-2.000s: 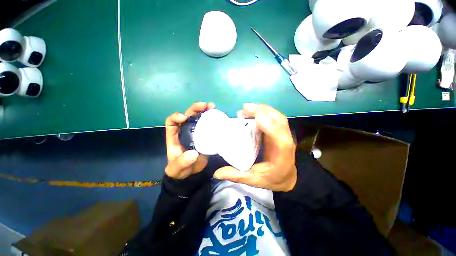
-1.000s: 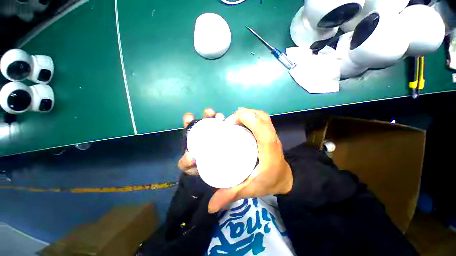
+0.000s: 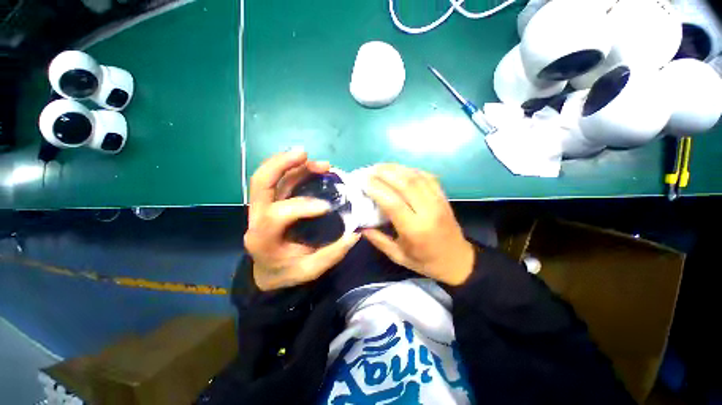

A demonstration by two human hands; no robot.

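A camera unit with a glossy black round part and a white body is held in the air in front of the bench's near edge. My left hand grips its black side, fingers around it. My right hand holds its white side, fingertips against the shell. The fingers hide much of the unit. A plain white rounded shell stands on the green bench beyond my hands.
Two white cameras lie at the left. More cameras are piled at the right. A screwdriver, white tissue and yellow-black knife lie near them. A white cable loops behind. Cardboard boxes stand below.
The unit has been turned so its black round face shows instead of the white shell. My left hand now shows more fully around it. The view has shifted left.
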